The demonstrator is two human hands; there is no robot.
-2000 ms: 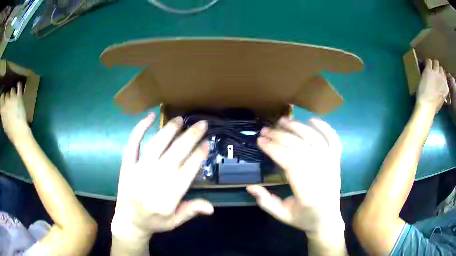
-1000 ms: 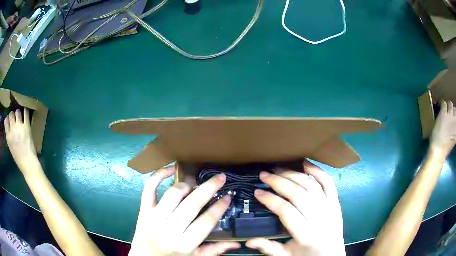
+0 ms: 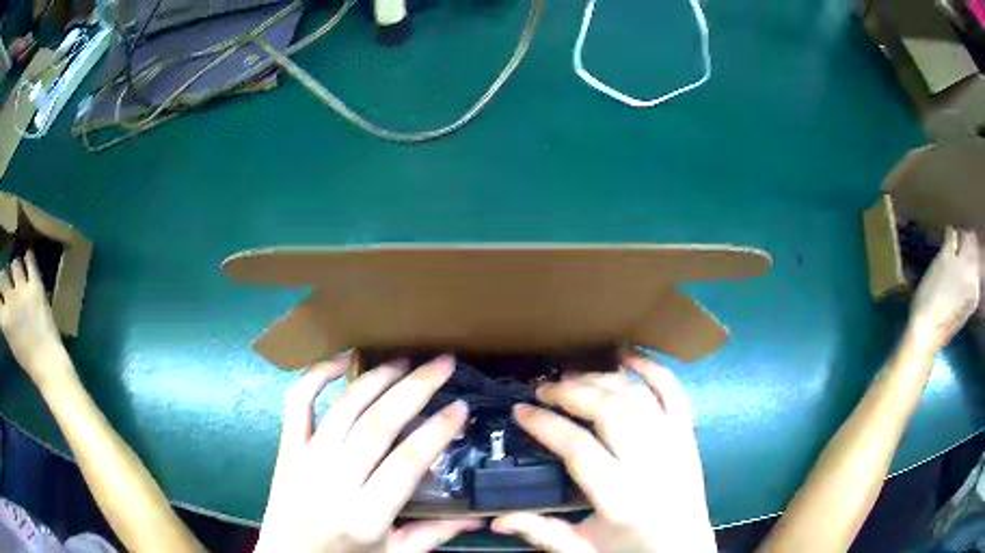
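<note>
A small brown mailer box lies in front of me with its lid upright and its side ears spread. My left hand is over the box's left side, fingers reaching inside and thumb at the front wall. My right hand mirrors it on the right side. Between them a dark power adapter with metal prongs sits at the front. A shiny clear plastic bag is left of it. A black cable bundle lies behind, partly under my fingertips.
Other people's hands work at open boxes at the far left and far right. A clear-sheathed cable and a white cable loop lie at the back. A power strip and a flat grey item are back left.
Since two seconds ago, my hands have come down from above the box onto its sides and contents. The lid stands more upright. Since one second ago, my fingertips are pressed further onto the cables.
</note>
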